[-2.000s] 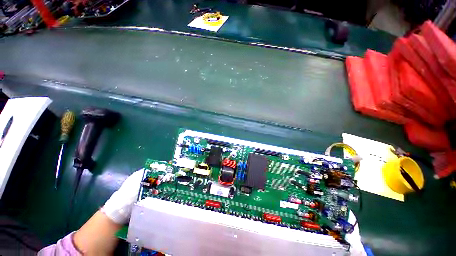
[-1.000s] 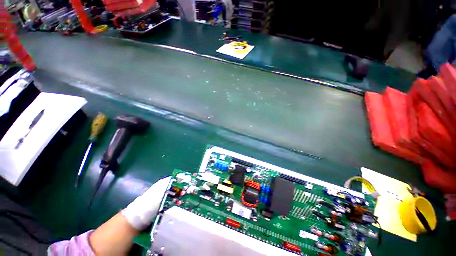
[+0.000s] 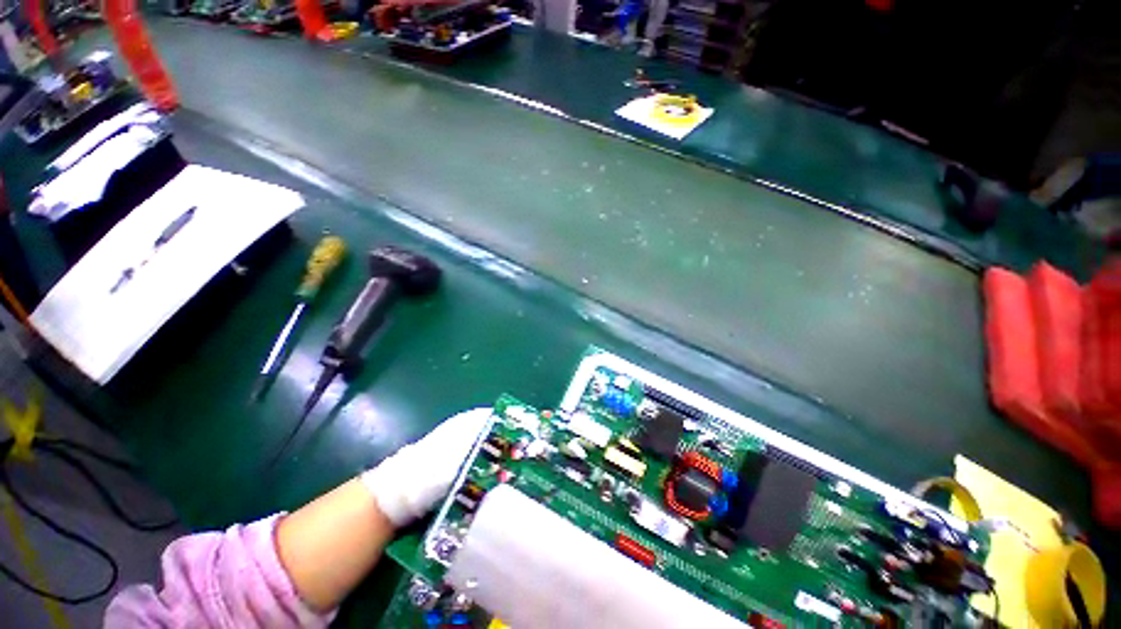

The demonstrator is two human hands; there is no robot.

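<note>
A large green power board (image 3: 578,492) lies tilted at the bottom right, component side up, cut off by the lower edge. It carries a long pale heatsink (image 3: 578,571), a copper-orange wound toroid (image 3: 696,487) and a dark flat block. My left hand (image 3: 433,467), in a white glove, grips the board's left edge; its fingertips are partly hidden by the board. My right hand is not in view.
A black scanner (image 3: 363,313) and a screwdriver (image 3: 304,295) lie left of the board. A white sheet with a pen (image 3: 184,264) rests on a black bin. Red-orange foam pads (image 3: 1045,356) and a yellow reel (image 3: 1067,587) on yellow paper are at right. A conveyor (image 3: 553,209) runs behind.
The view has turned left, so the board, scanner and pads sit further right and more of the left side shows. My left hand stays on the board's edge. My right hand's glove has left view.
</note>
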